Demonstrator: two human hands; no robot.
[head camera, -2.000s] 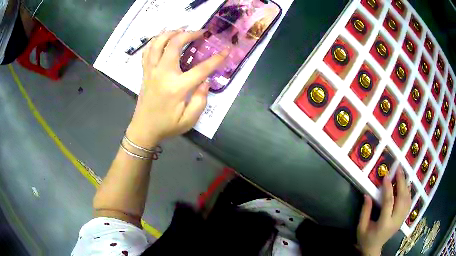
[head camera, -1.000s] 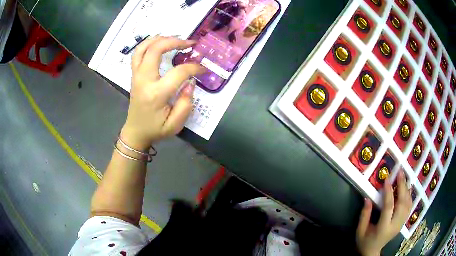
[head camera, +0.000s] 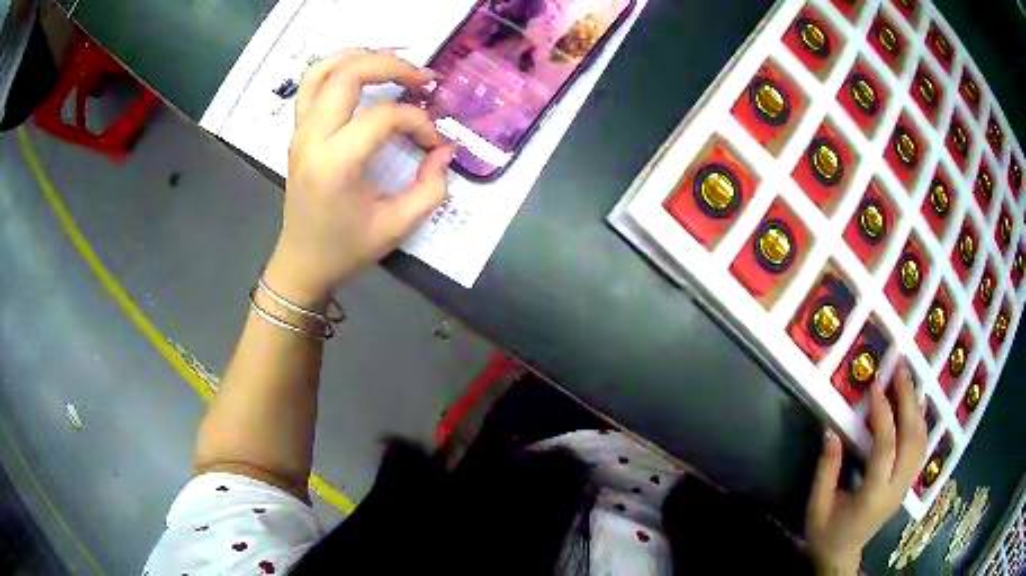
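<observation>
A smartphone (head camera: 523, 84) with a lit purplish screen lies on a printed white paper sheet (head camera: 450, 242). My left hand (head camera: 360, 169) is over the phone's lower left edge, fingers bent and apart, holding nothing visible. A white foam tray (head camera: 675, 276) holds rows of red units, each with a black ring and a gold disc (head camera: 717, 191). My right hand (head camera: 872, 478) rests at the tray's near edge, fingertips over a pocket beside a red unit (head camera: 863, 366). Its fingers hide that pocket, and whether they grip anything cannot be seen.
Cream paper scraps (head camera: 939, 527) lie by the tray's lower corner. Part of another tray (head camera: 1005, 546) shows at the lower right edge. A red stool (head camera: 101, 101) stands on the grey floor at the left, with another red piece under the bench (head camera: 478, 394).
My left hand has drawn back from the middle of the screen to the phone's lower left edge, and its fingers have bent. My right hand has stayed at the same tray pocket.
</observation>
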